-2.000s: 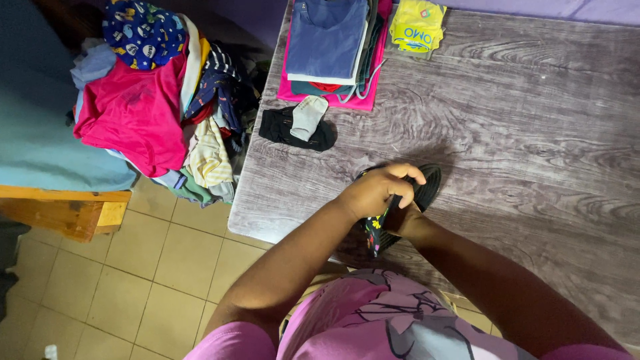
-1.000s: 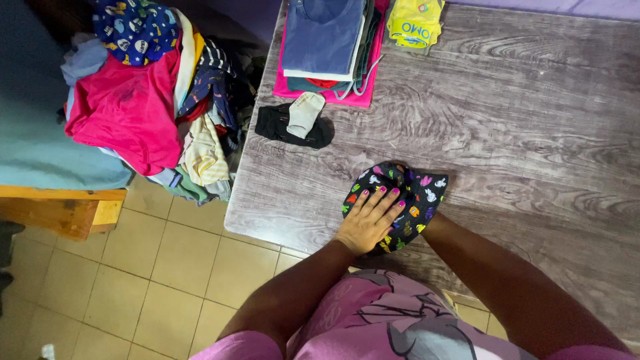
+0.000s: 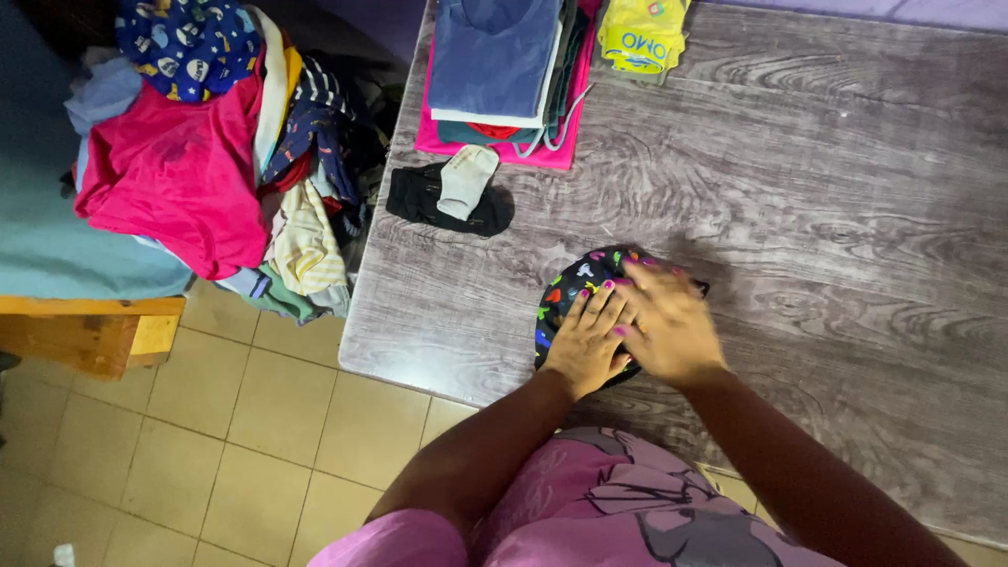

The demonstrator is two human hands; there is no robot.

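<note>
A black fabric hat with a colourful print [image 3: 554, 296] lies flattened on the grey wood-grain table near its front edge. My left hand [image 3: 592, 337] rests flat on it, fingers a little apart, palm down. Over the hat's right part is my right hand [image 3: 669, 319], blurred, its fingertips at the hat's upper edge and its thumb beside my left fingers. Whether the right fingers pinch the cloth cannot be told. Both hands hide much of the hat.
Folded clothes [image 3: 492, 63] are stacked at the table's back left, by a yellow packet [image 3: 642, 39]. Black and white socks [image 3: 468, 181] lie in front of the stack. Left of the table, a heap of clothes [image 3: 181, 165] rests partly on a blue-covered surface [image 3: 71, 252].
Two seconds ago the hat was held folded with its dark underside showing; one second ago its print faced up. My right hand, then partly hidden by the hat, has come onto its top.
</note>
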